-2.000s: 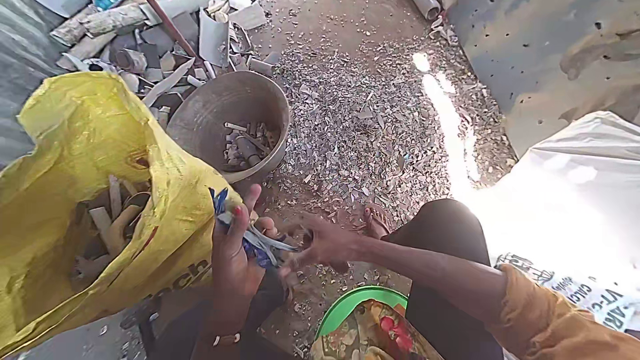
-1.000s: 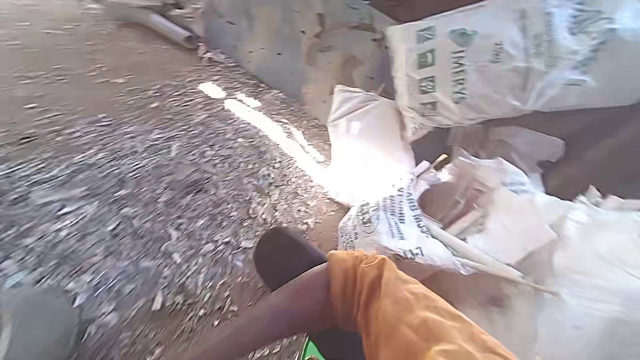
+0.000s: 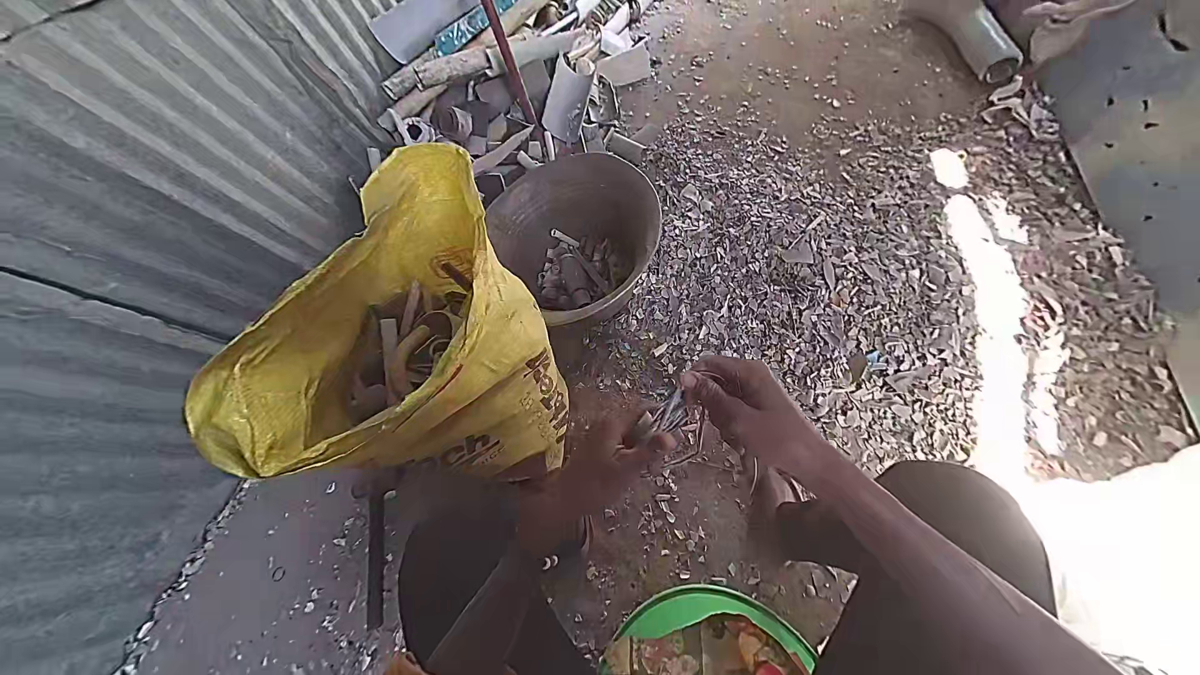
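My left hand (image 3: 600,469), blurred, is closed on a small bundle of thin grey and whitish strips (image 3: 667,412); what they are made of I cannot tell. The fingertips of my right hand (image 3: 736,398) pinch the upper end of the same bundle. Left of my hands stands a yellow woven plastic sack (image 3: 506,375), its mouth wide, with curved and straight pieces (image 3: 403,347) inside. Behind it a round basin (image 3: 623,202) holds a heap of short cylindrical pieces (image 3: 577,277). Below my hands is a green-rimmed round container (image 3: 694,600) with a patterned surface inside the rim.
Corrugated metal sheeting (image 3: 141,169) forms the left side. Pipe offcuts (image 3: 567,98) and a reddish rod (image 3: 509,61) lie beyond the basin. Chips and shavings (image 3: 778,272) cover the ground. A grey pipe (image 3: 975,42) lies at the upper right, near a flat sheet (image 3: 1134,169); a white sack (image 3: 1116,553) is at the right.
The view swung right to the white sacks, then back left. Two seconds ago my hands held a bundle with blue strips and spread fingers; now the fingers are closer around the strips.
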